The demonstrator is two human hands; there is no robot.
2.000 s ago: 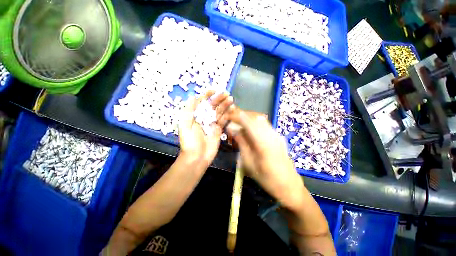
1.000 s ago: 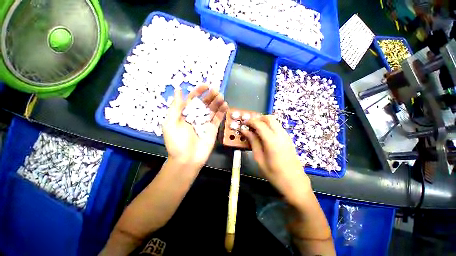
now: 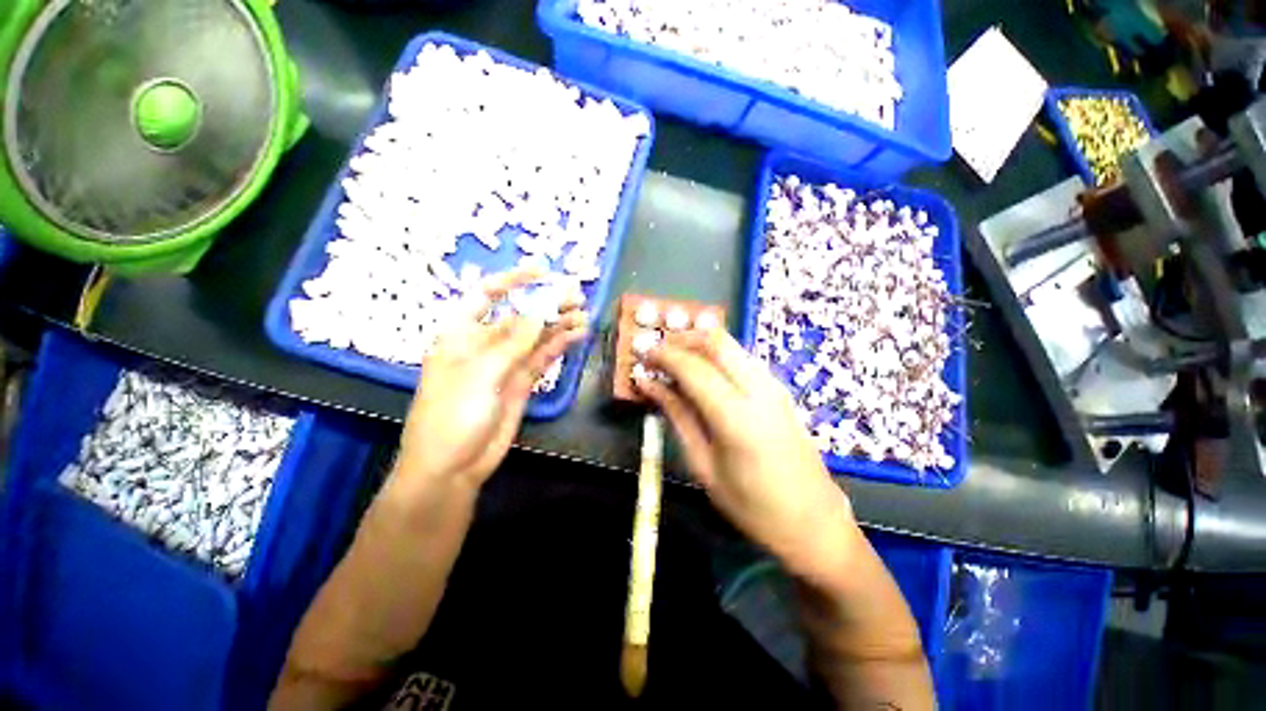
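The reddish-brown fixture block (image 3: 629, 375) lies on the bench between two trays, its pale yellow handle (image 3: 644, 542) pointing towards me. White plastic parts (image 3: 647, 317) fill its back row and at least one hole in front. My right hand (image 3: 743, 424) is over the block's near right part, fingertips down at the holes; whether they grip a part is hidden. My left hand (image 3: 479, 375) is over the near right corner of the left blue tray (image 3: 285, 306), fingers half curled. White parts show at its fingers; whether they lie in the hand or the tray, I cannot tell.
The right tray (image 3: 958, 361) holds speckled insert pieces with thin wires. A deep blue bin (image 3: 750, 111) stands behind. A metal press (image 3: 1055, 306) and small brass parts tray (image 3: 1107, 132) are right, a green fan (image 3: 167, 118) left. Blue bins (image 3: 139, 583) sit below the bench edge.
My left hand has moved left and turned from palm-up with white parts to half curled over the tray. My right hand went from the left palm to the fixture, where more parts now show.
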